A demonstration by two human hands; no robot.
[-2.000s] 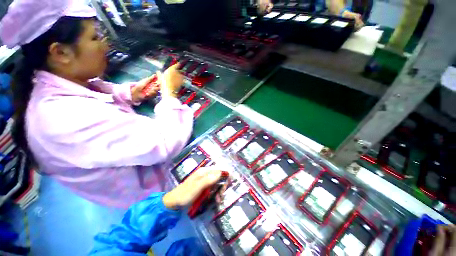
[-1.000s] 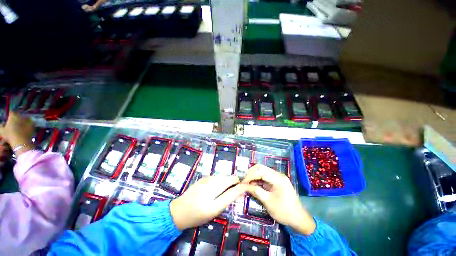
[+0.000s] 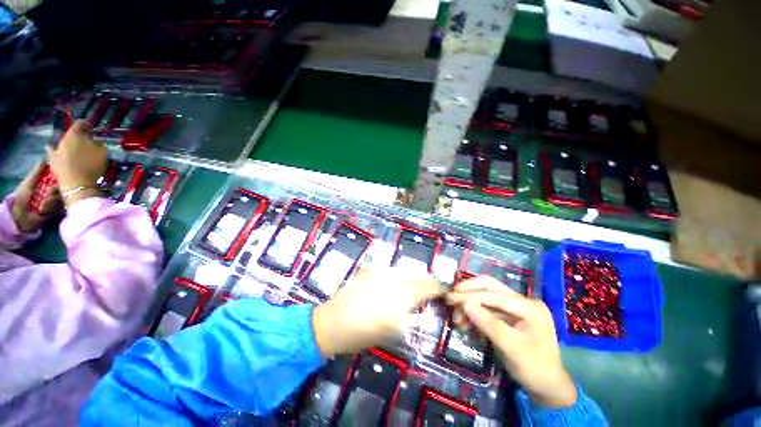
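My left hand (image 3: 380,307) reaches in from the lower left over the clear blister tray (image 3: 200,229). My right hand (image 3: 513,334) comes from the lower right. The fingertips of both hands meet above the tray's right half. Something small and dark seems to be between them, too small and blurred to tell. Black phone housings with red rims lie in rows in the tray, one at the upper left (image 3: 235,225) and one under my right hand (image 3: 464,349). The blue parts bin (image 3: 651,313), with a heap of small red parts (image 3: 593,296), stands right of the tray.
A scuffed metal post (image 3: 467,75) rises from the pale rail (image 3: 325,185) behind the tray. More housings (image 3: 565,177) lie behind the rail at right. A person in a pink smock (image 3: 108,258) works at left. Brown cardboard (image 3: 718,133) and a white box (image 3: 597,46) are at upper right.
Two seconds ago my left hand held a housing at the tray's left; by one second ago both hands had met over the tray. Since then the view has shifted and tilted; the hands remain together.
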